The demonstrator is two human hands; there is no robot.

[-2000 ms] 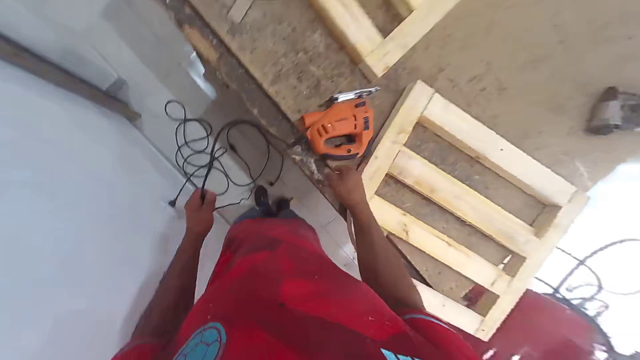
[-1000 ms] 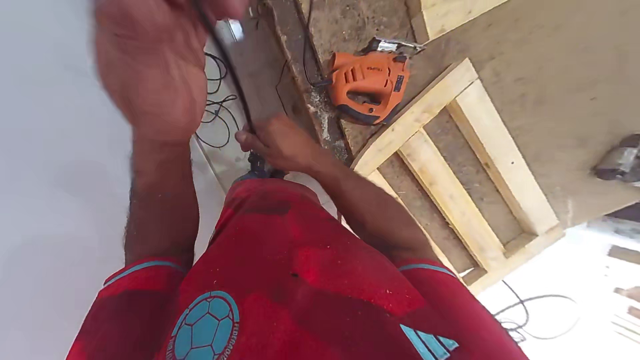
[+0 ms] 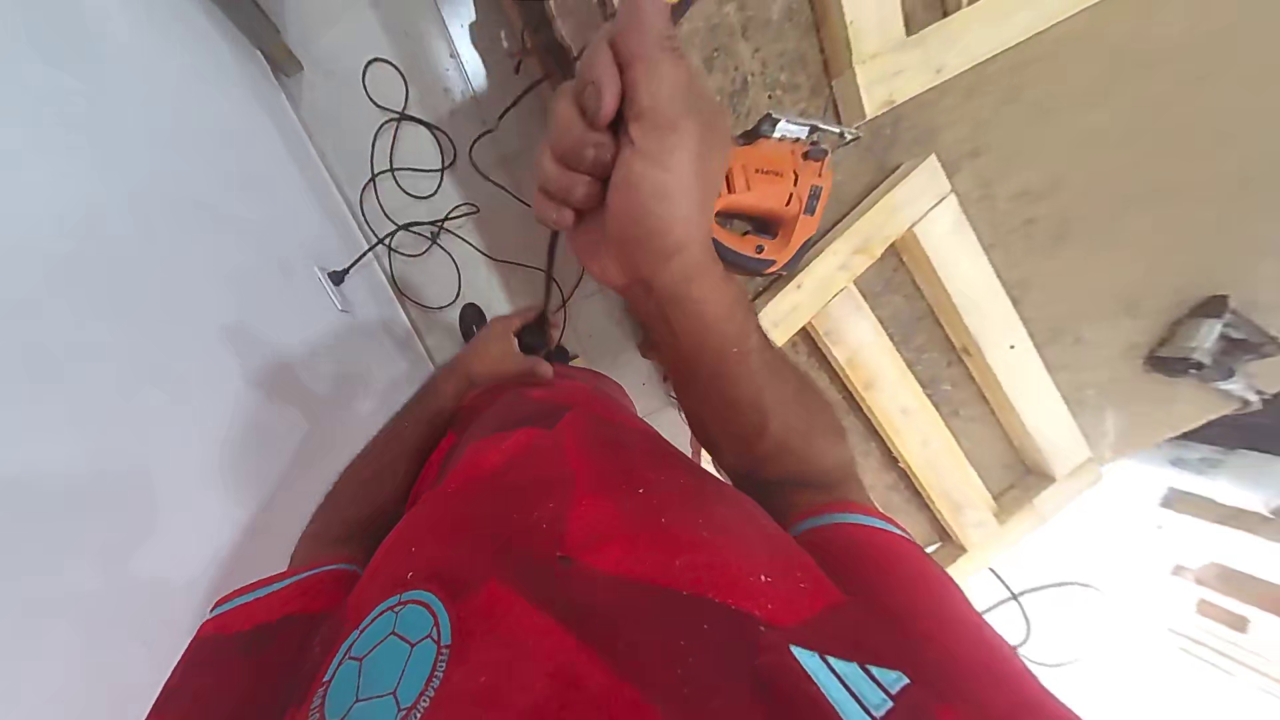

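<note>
My right hand (image 3: 635, 150) is raised near the camera, its fingers closed around a black power cord (image 3: 549, 275). The cord runs down from the fist to my left hand (image 3: 505, 350), which holds a dark cord end, perhaps a plug or connector (image 3: 534, 338), close to my waist. Just beyond my right wrist an orange jigsaw (image 3: 775, 195) lies on a brown board, its metal base plate toward the top. More black cord (image 3: 410, 225) lies in loose loops on the tiled floor, and one plug (image 3: 338, 276) sits at a white wall outlet.
A pale wall (image 3: 130, 250) rises at the left. Right of the jigsaw lies a slatted wooden frame (image 3: 965, 350), with another wooden frame (image 3: 950, 55) above it. A grey and black power tool (image 3: 1205, 340) rests at the far right. Another thin cord (image 3: 1030, 620) curls at lower right.
Since one second ago, my right hand has risen from near my waist to close before the camera. My left hand has dropped from there to my waist. The jigsaw has stayed on the board.
</note>
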